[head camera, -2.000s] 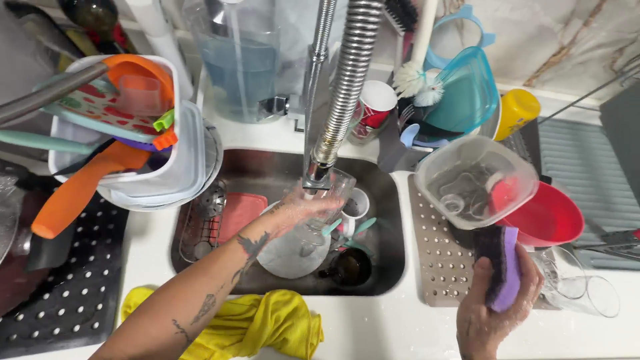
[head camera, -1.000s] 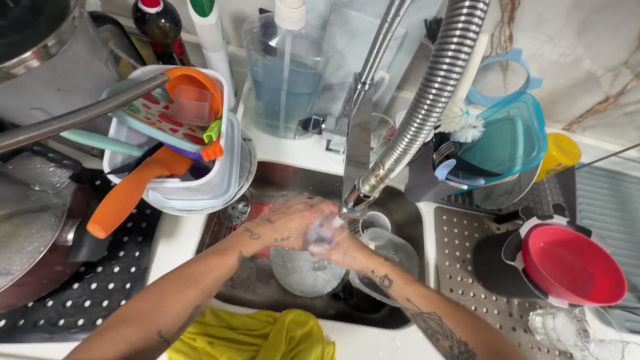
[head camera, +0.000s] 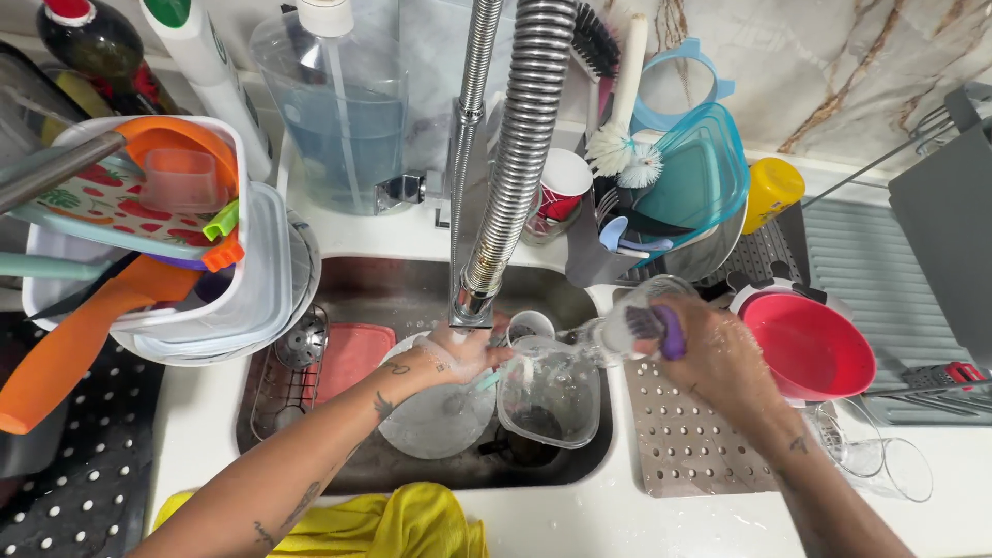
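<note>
My right hand (head camera: 697, 349) grips a purple sponge (head camera: 669, 332) and a clear drinking glass (head camera: 620, 329), tilted over the sink's right edge with water splashing at its mouth. My left hand (head camera: 465, 350) is under the spring-hose faucet (head camera: 473, 306), wet and foamy; whether it holds anything is not plain. Below it in the steel sink (head camera: 356, 473) lie a translucent round lid or bowl (head camera: 434, 422), a clear plastic container (head camera: 550, 395), a white mug (head camera: 531, 325), a red-pink container (head camera: 356, 356) and a wire rack (head camera: 291, 387).
Left stands a white tub (head camera: 167, 314) of utensils. A yellow cloth (head camera: 387, 527) lies at the front edge. On the right are a perforated mat (head camera: 690, 442), a red bowl (head camera: 806, 345) and several clear glasses (head camera: 876, 457). A soap dispenser (head camera: 341, 147) stands behind the sink.
My right hand has moved right, away from my left hand at the faucet, and now shows a glass and the purple sponge. The clear container, beside the red bowl two seconds ago, is in the sink.
</note>
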